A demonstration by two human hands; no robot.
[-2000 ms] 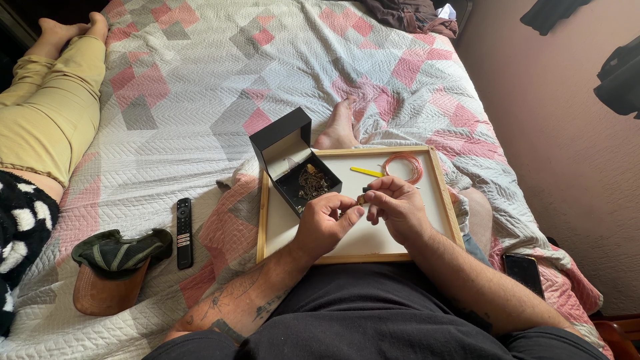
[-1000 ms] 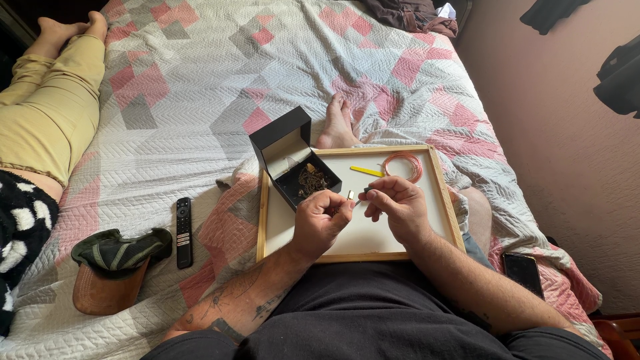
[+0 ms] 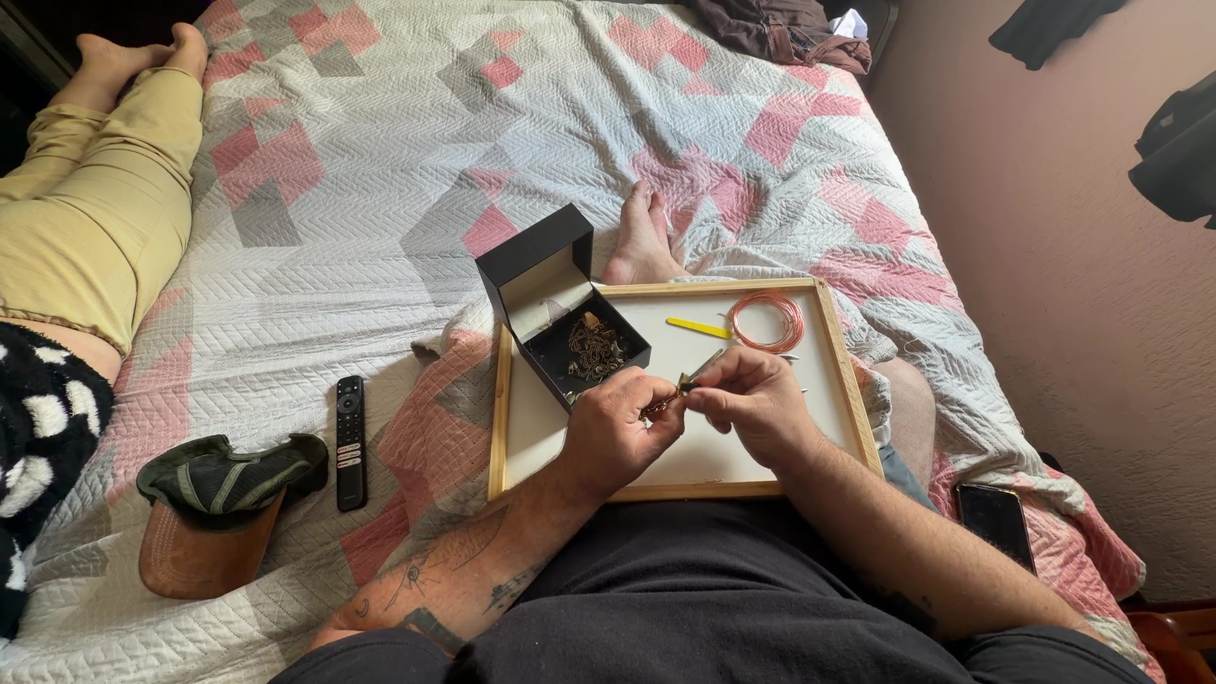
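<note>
Between the fingertips of my left hand [image 3: 619,429] is a small brass-coloured chain piece [image 3: 657,408]. My right hand [image 3: 755,404] pinches a slim metal tool [image 3: 705,365], its tip touching the piece beside my left fingers. Both hands are over a wood-framed white tray [image 3: 541,442] on my lap. An open black box [image 3: 534,256] stands on the tray's left part, with a tangle of brass-toned chains [image 3: 596,347] inside. Beyond my right hand lie a yellow strip [image 3: 698,328] and a coil of copper-coloured wire [image 3: 768,321]. Small pointed metal items are partly hidden there.
The quilted bedspread [image 3: 361,190] holds a cap [image 3: 218,513] and a remote control [image 3: 351,442] on the left, and a phone [image 3: 995,524] on the right. Another person's legs [image 3: 114,199] lie at the far left. Dark clothing [image 3: 788,38] rests at the bed's far end.
The slim metal tool now shows against the piece at my fingertips. My hands have stayed close together over the tray.
</note>
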